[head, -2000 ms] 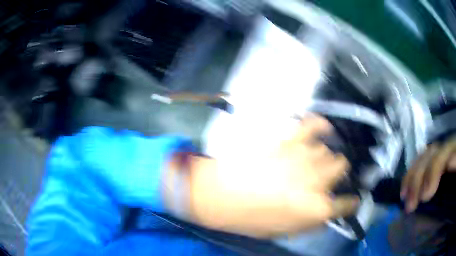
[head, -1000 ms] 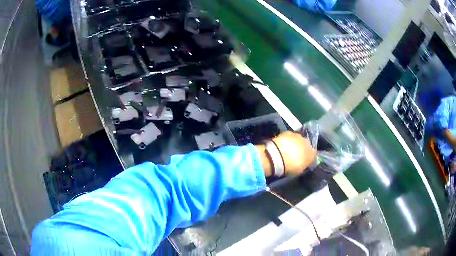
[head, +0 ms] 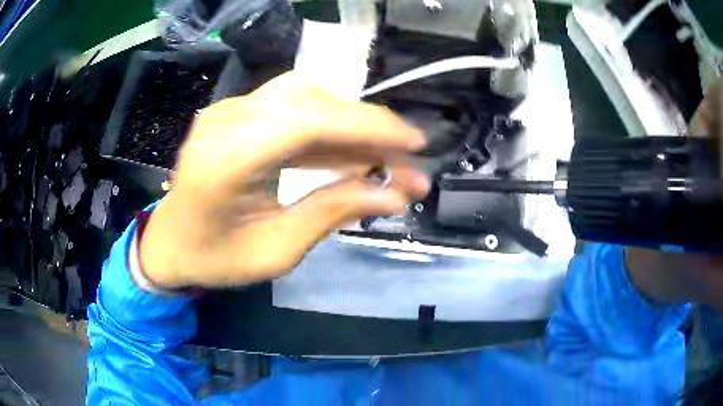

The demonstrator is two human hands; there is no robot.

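The white housing (head: 412, 258) lies open in front of me, with a black inner frame (head: 483, 230) and a pale curved strip (head: 444, 70) across it. My left hand (head: 262, 178) is over its left part, thumb and fingertips close together around a small shiny piece (head: 380, 176), perhaps a screw. At the right, the black electric screwdriver (head: 642, 190) lies level, its thin bit (head: 507, 185) pointing left near my left fingertips. My right hand (head: 662, 277) is around the screwdriver, partly hidden behind it and cut off by the edge.
A screw tray (head: 158, 111) of small dark pieces is at the upper left, with crumpled clear plastic (head: 206, 20) beside it. Black modules with grey faces (head: 71, 190) lie at far left. A white work sheet (head: 313, 289) is under the housing. Another white housing (head: 606, 71) is at upper right.
The view has swung from the parts and tray back to the housing. My left hand has moved from the clear plastic to over the housing. The screwdriver and right hand have come into view.
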